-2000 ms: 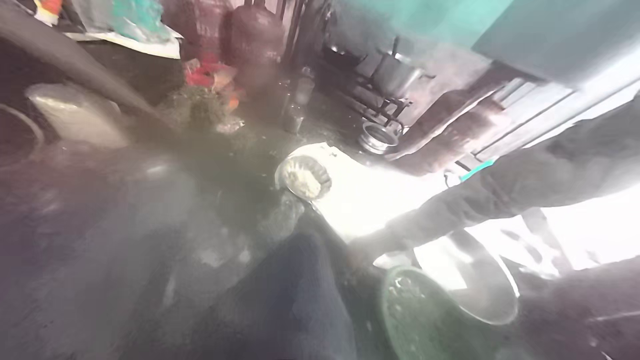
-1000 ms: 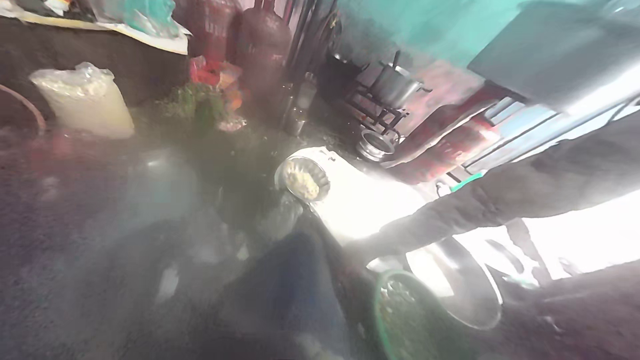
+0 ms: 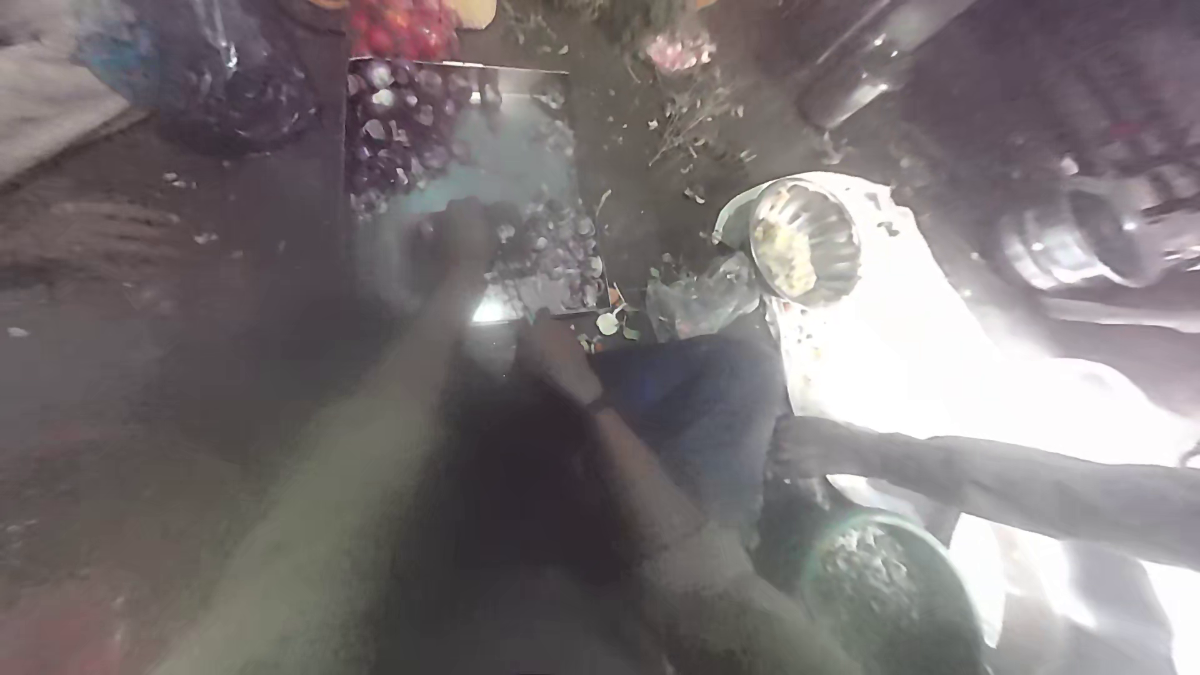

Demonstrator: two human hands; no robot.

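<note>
A shallow metal tray (image 3: 536, 82) lies ahead of me with purple chopped pieces (image 3: 398, 122), perhaps onion, along its left side and at its lower right. My left hand (image 3: 464, 234) is over the tray's lower middle, blurred by haze; whether it holds something is unclear. By the tray's near edge is my right hand (image 3: 555, 354), its fingers too hazy to read. A clear plastic bag (image 3: 703, 302) with bits in it lies right of the tray. Further right, a fluted metal bowl (image 3: 806, 242) holds pale yellow pieces.
Another person's arm (image 3: 984, 469) reaches in from the right, below a brightly lit white surface (image 3: 900, 309). A green-rimmed tub (image 3: 891, 600) of scraps sits at lower right. Herb stems (image 3: 689, 131) litter the floor. Red vegetables (image 3: 403, 28) are at the top, and metal pots (image 3: 1069, 234) stand far right.
The view has swung down and left. Both my hands and the tray of purple pieces now show; neither earlier frame clearly shows them. The other person's arm remains at the right.
</note>
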